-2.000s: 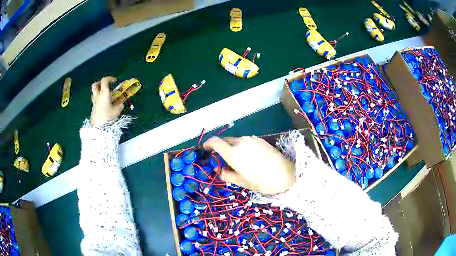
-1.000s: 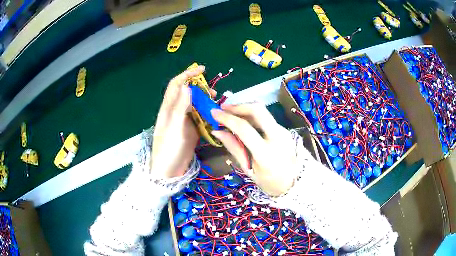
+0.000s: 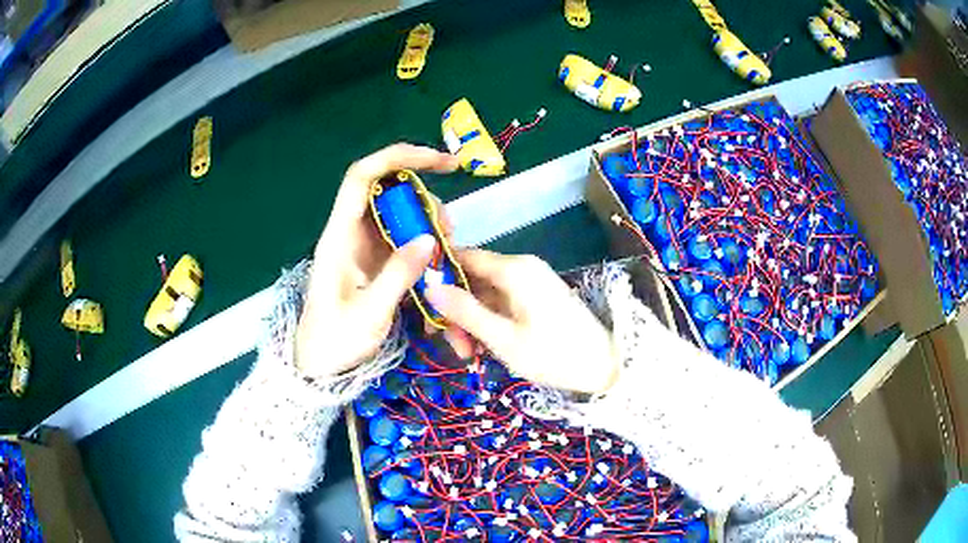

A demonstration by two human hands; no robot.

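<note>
A yellow housing shell (image 3: 461,278) is held up above the near battery carton, its open side facing me. A blue battery pack (image 3: 405,215) lies inside the shell. My left hand (image 3: 366,260) grips the shell from the left, its thumb on the pack. My right hand (image 3: 525,318) holds the lower right side of the shell, its thumb at the shell's lower end. Red wire shows between the thumbs; the fingers hide the rest. The near battery carton (image 3: 359,456) is full of blue packs with red and black leads and white plugs.
A dark green belt (image 3: 287,202) carries yellow shells with wires (image 3: 472,138) and flat yellow covers (image 3: 202,146). A pale rail (image 3: 239,318) runs between belt and worktop. More battery cartons stand at the right (image 3: 626,217) and lower left (image 3: 58,477). Brown cartons are at the lower right.
My left hand has lifted the shell from the belt and my right hand has brought a pack to it. The pack now sits inside the shell. The belt parts have moved right.
</note>
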